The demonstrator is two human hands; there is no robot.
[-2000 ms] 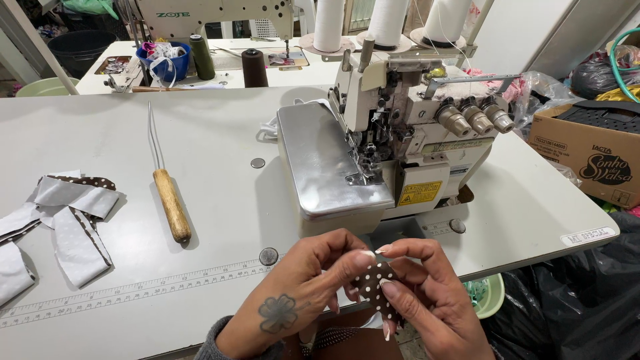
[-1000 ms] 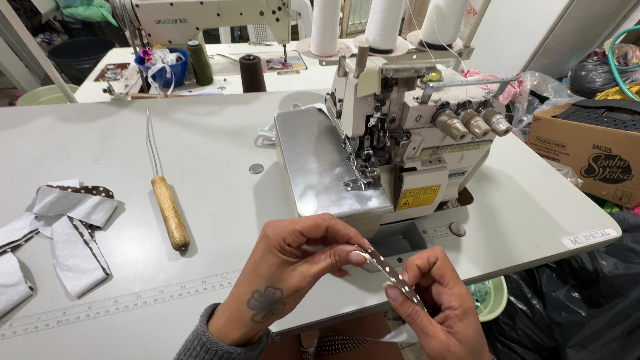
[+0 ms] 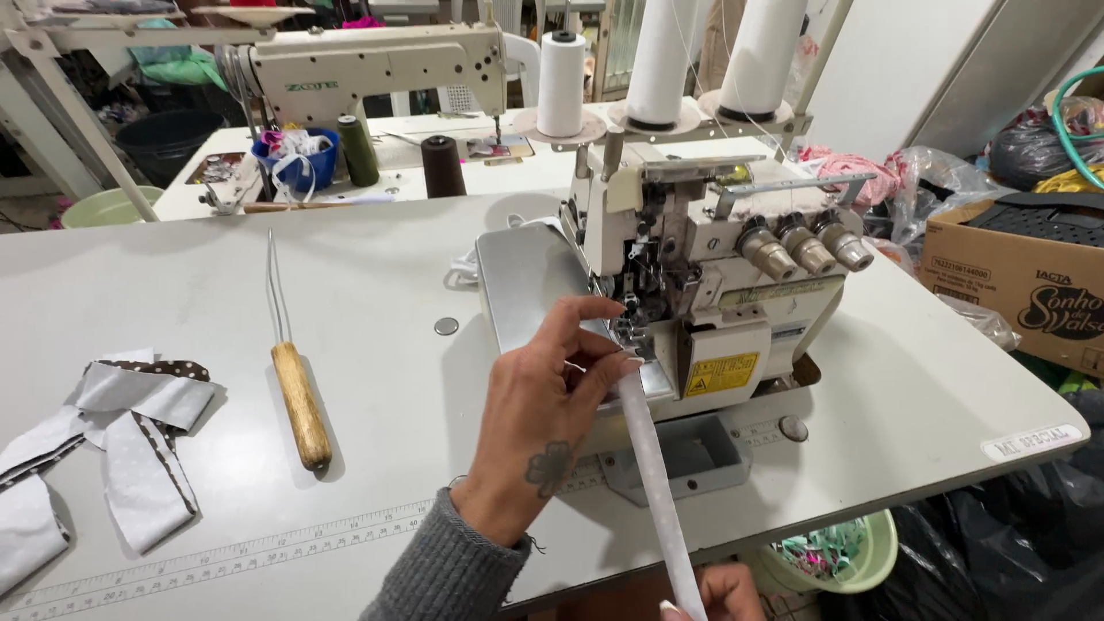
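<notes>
My left hand (image 3: 552, 405) pinches the upper end of a narrow pale fabric strip (image 3: 653, 474) between thumb and finger, right at the presser foot of the overlock sewing machine (image 3: 690, 259). Near the bottom edge my right hand (image 3: 724, 595) holds the strip's lower end, partly cut off by the frame. The strip hangs taut between them, its pale side up. On the left of the table lie folded strips (image 3: 147, 414) of pale fabric with a brown, white-dotted side. A wooden-handled tool with a long looped wire (image 3: 300, 405) rests beside them.
White thread cones (image 3: 561, 86) stand behind the overlock. Farther back are a second sewing machine (image 3: 371, 73), a blue bucket (image 3: 297, 164) and dark thread cones (image 3: 442, 168). A printed ruler (image 3: 328, 545) runs along the table. A cardboard box (image 3: 1018, 276) is at right; a green scrap bin (image 3: 875, 552) stands below.
Both hands held the dotted strip close together in front of the machine. My left hand has moved up to the presser foot, while my right hand is now lower, at the bottom edge.
</notes>
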